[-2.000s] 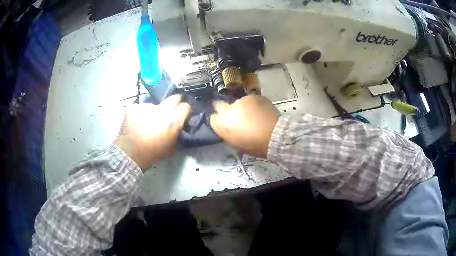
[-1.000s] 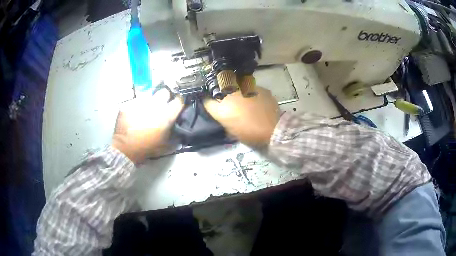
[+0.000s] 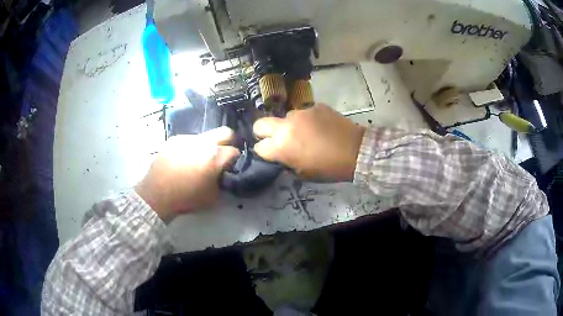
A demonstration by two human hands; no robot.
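Observation:
A dark garment piece lies bunched on the machine bed in front of the presser foot area. My left hand is on its left side, with fingertips pinching the cloth, slightly blurred. My right hand grips its right side, just below two brass knurled knobs. A narrow fold stands up between my fingertips. The needle itself cannot be made out in the glare.
The cream sewing machine spans the top. A blue translucent strip stands left of the needle area. A yellow-green handled tool and partly hidden blue-handled scissors are at right. The white table's chipped front edge is nearest me.
My left hand has moved back from the needle area, towards me. The cloth between my hands is more bunched and rounded, and more cloth shows left of the foot. The view has shifted slightly.

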